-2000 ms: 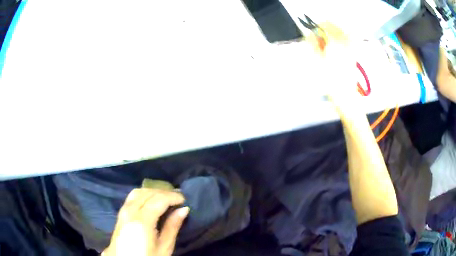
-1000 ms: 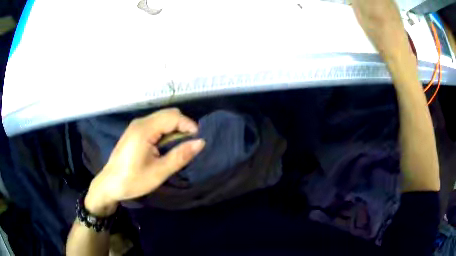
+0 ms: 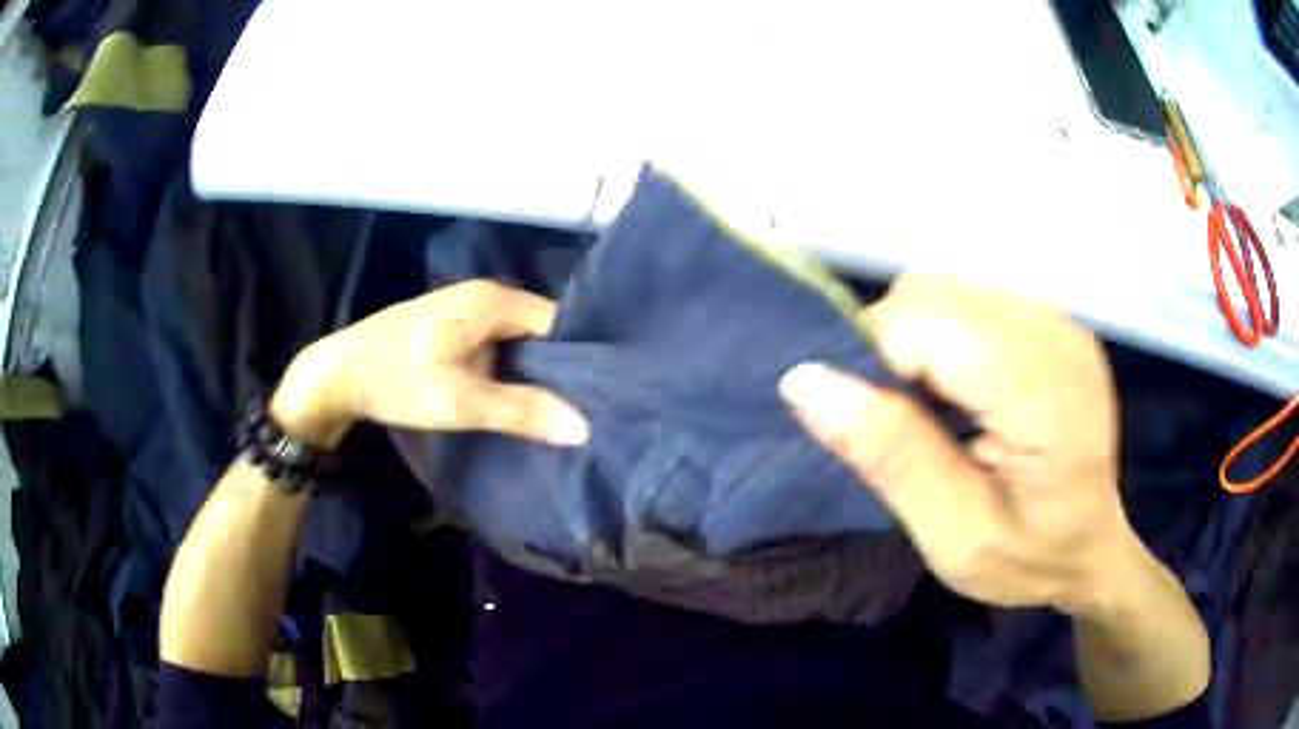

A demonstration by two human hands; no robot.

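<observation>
A dark blue garment piece is held up in front of me at the table's front edge. One corner points up over the white table, with a thin yellow-green edge along its right side. Brown-black cloth bunches along its lower side. My left hand, with a beaded bracelet on the wrist, grips the left side, thumb on top. My right hand grips the right side near the yellow-green edge, thumb on top. The fingertips under the cloth are hidden.
The white table curves across the top. A black phone, a small orange-handled tool and red-handled scissors lie at the right. An orange loop hangs at the right edge. Dark garments with yellow-tan patches lie at the left.
My right hand has come back from the table's upper right, empty of the snips, and has taken hold of the garment. The blue cloth is raised and spread between both hands.
</observation>
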